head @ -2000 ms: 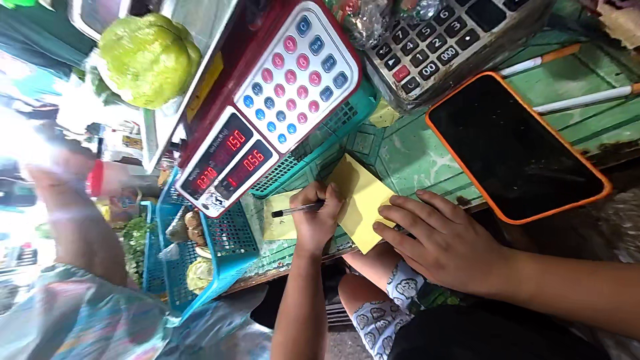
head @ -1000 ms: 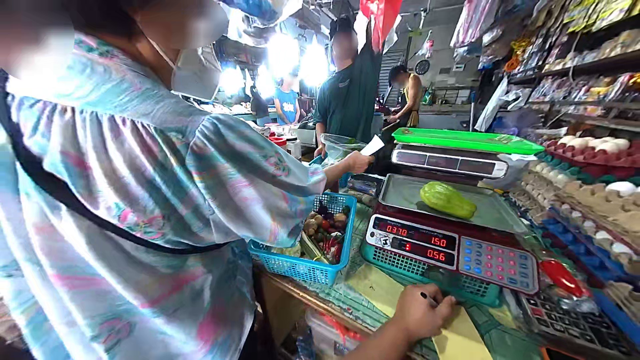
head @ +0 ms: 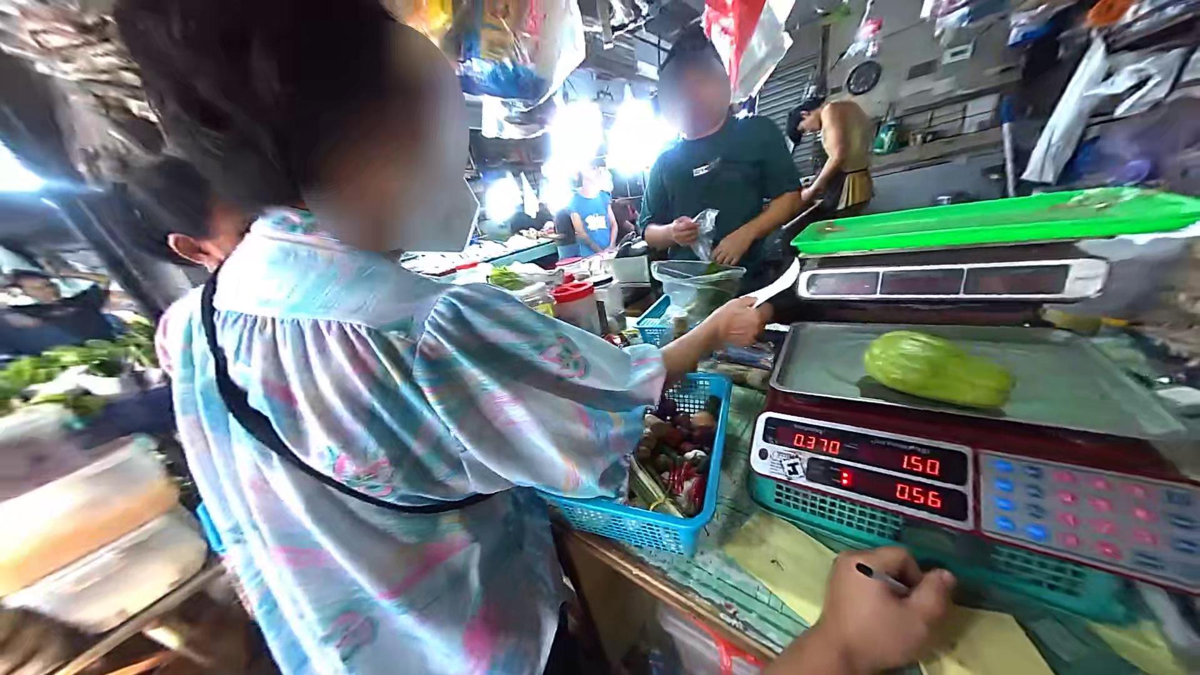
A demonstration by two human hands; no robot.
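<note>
My left hand (head: 881,605) is closed around a dark pen (head: 881,577) at the lower right, over yellow paper (head: 989,647). Another yellow sheet (head: 783,562) lies to its left on the green counter. Just beyond my hand is a red digital scale (head: 862,469) with lit red figures, above a teal plastic basket (head: 834,514). A green chayote (head: 937,368) rests on the scale's metal pan (head: 1059,375). What the pen tip touches is hidden by my fingers. My right hand is out of view.
A person in a pastel blouse (head: 375,394) stands close at the left, an arm over the counter, holding a white item (head: 778,283). A blue basket (head: 628,525) holds vegetables. Behind stand a second scale (head: 956,281) with a green tray (head: 1003,220) and a person in a dark shirt (head: 722,173).
The view has swung up from the counter, and my right hand, earlier on the yellow paper, has left it. The person in the dark shirt has lowered a raised arm.
</note>
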